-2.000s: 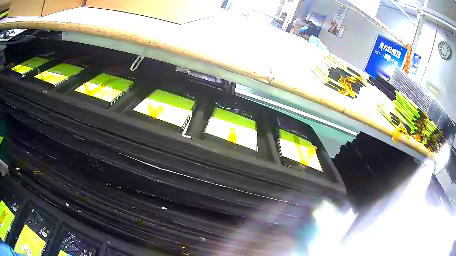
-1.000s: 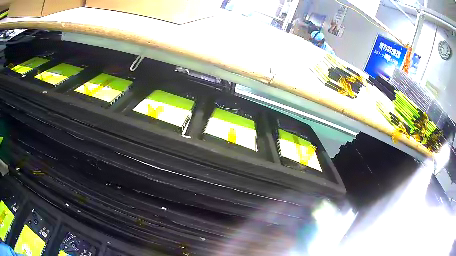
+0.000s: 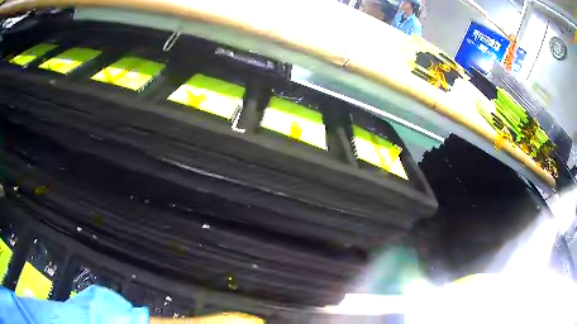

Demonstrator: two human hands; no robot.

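A stack of black foam trays (image 3: 285,205) fills the middle. Its top tray holds a row of several lime pieces (image 3: 205,95) in dark device bodies. A lower tray at the bottom left holds more lime pieces (image 3: 33,282) in dark bodies. My left arm in a blue sleeve reaches in at the bottom left, over that lower tray. A strip of my left hand (image 3: 209,318) shows at the bottom edge; its fingers are cut off. At the bottom right, a pale shape with a yellow edge is washed out by glare; I cannot tell whether it is my right hand.
A white shelf with a wooden edge (image 3: 345,63) runs above the trays. Fanned lime pieces with black and orange ends (image 3: 525,126) lie on its right part. Another black stack (image 3: 477,190) stands at the right. A person in blue (image 3: 408,19) is at the back.
The view has tilted down, so the trays and shelf sit higher in the picture. My left sleeve and part of the hand have come in further. A pale, yellow-edged shape has appeared bottom right.
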